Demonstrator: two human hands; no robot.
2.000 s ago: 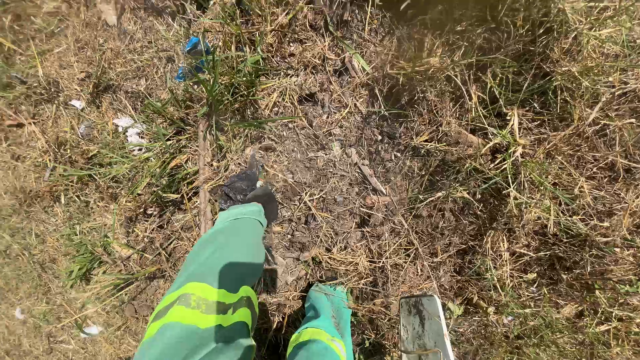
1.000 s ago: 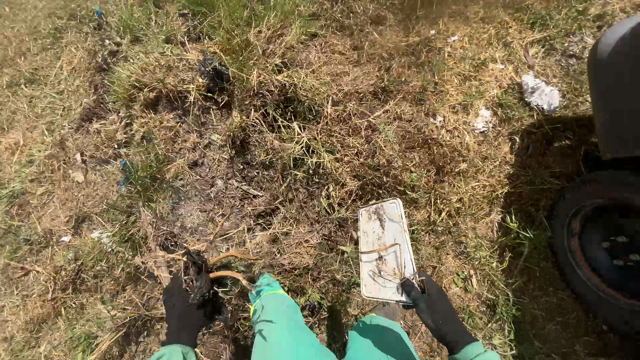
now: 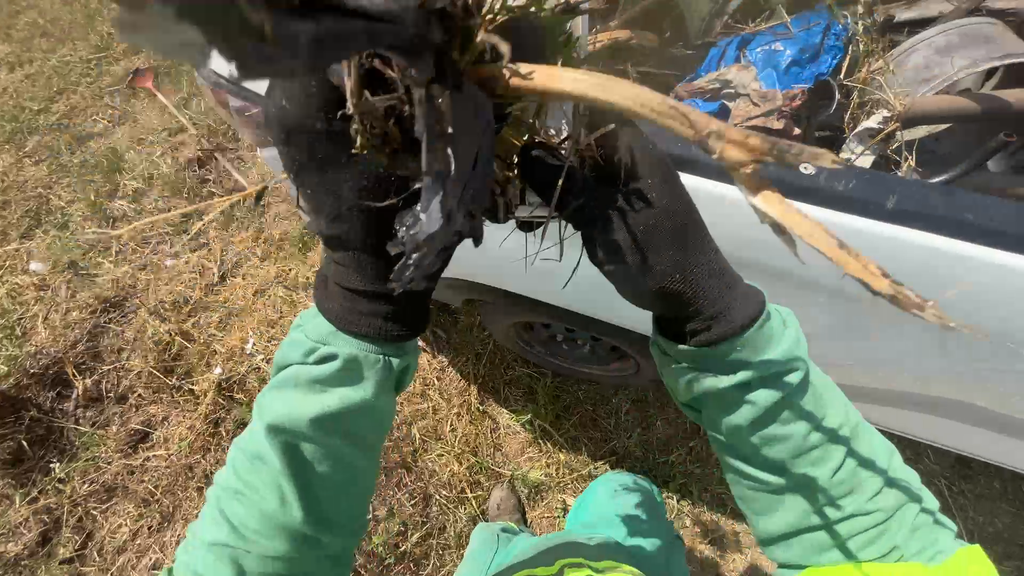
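Note:
Both my hands wear black knit gloves and are raised at the side of a white pickup truck's bed (image 3: 880, 264). My left hand (image 3: 352, 192) grips a clump of black plastic scraps (image 3: 440, 176) mixed with dry grass and roots. Beside it, my right hand (image 3: 632, 216) is closed around the other side of the bundle; its fingertips are partly hidden. A pale, bark-stripped branch (image 3: 720, 140) sticks out of the bundle to the right, above the truck's side. What lies at the far side of the bundle is blurred and hidden.
The bed holds a blue plastic sheet (image 3: 780, 52), a curved metal part (image 3: 952, 56) and pipes. Below the side panel is a wheel (image 3: 576, 348). Dry grass (image 3: 160, 384) covers the ground, and a long-handled tool with a red head (image 3: 142, 78) lies at upper left.
The view has swung from the ground to the truck. My hands have risen with the debris; one second ago they were low, the left on dark debris and the right at a whitish rectangular panel.

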